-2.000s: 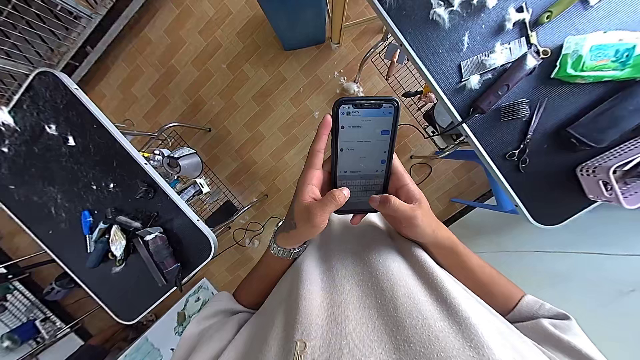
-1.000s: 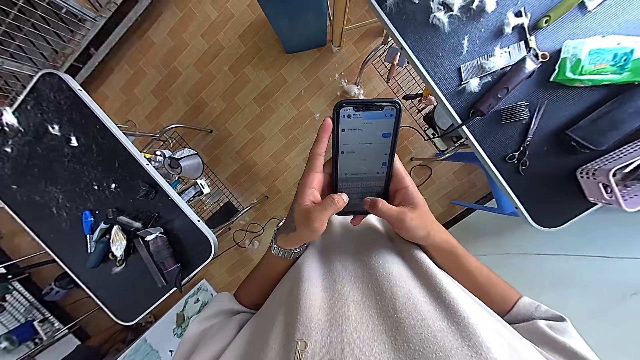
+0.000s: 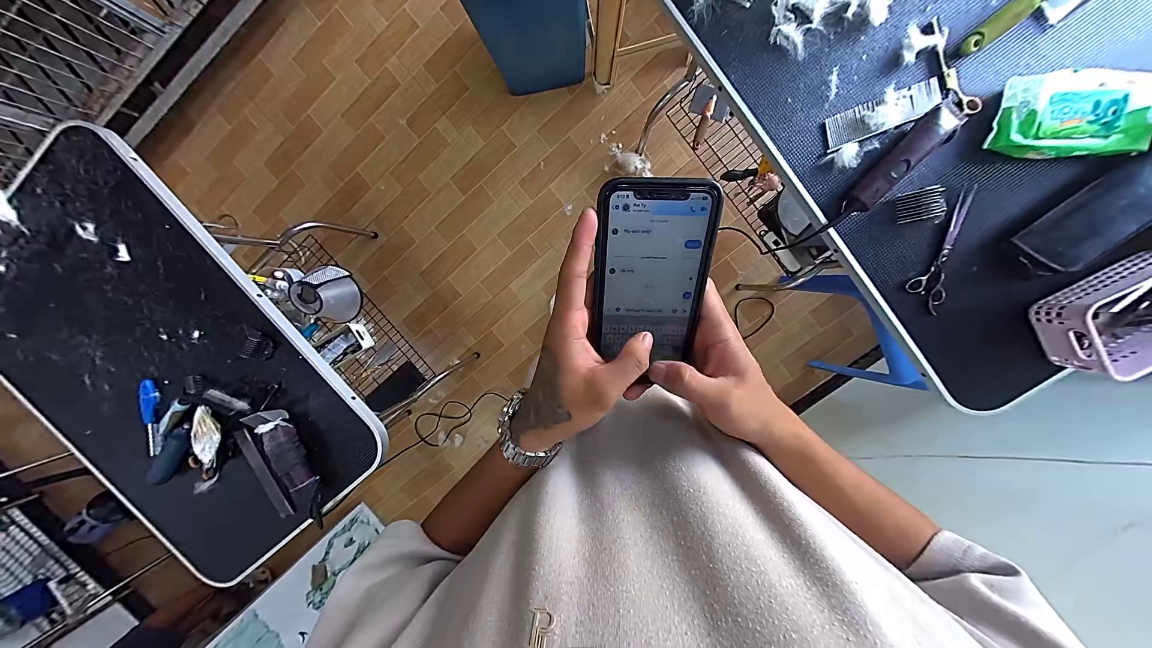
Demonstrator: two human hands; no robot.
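A smartphone in a dark case (image 3: 655, 261) is held upright between both hands in front of my chest, its screen lit with a chat and a keyboard. My left hand (image 3: 580, 369) wraps its left side, with the thumb over the keyboard and the index finger along the edge. A metal-band watch (image 3: 522, 436) is on that wrist. My right hand (image 3: 720, 382) grips the lower right side, the thumb near the bottom of the screen. The fingers behind the phone are mostly hidden.
At right, a black-topped grooming table (image 3: 976, 360) holds a hair clipper (image 3: 904, 157), scissors (image 3: 945, 252), a comb (image 3: 882, 115), a wipes pack (image 3: 1071, 115) and a pink basket (image 3: 1093, 333). The left table (image 3: 117, 306) bears several tools and fur tufts. Wire racks (image 3: 396, 346) and a blue bin (image 3: 531, 45) stand lower.
My left thumb has moved up and right over the keyboard, and my right thumb has shifted slightly lower. Both hands still hold the phone.
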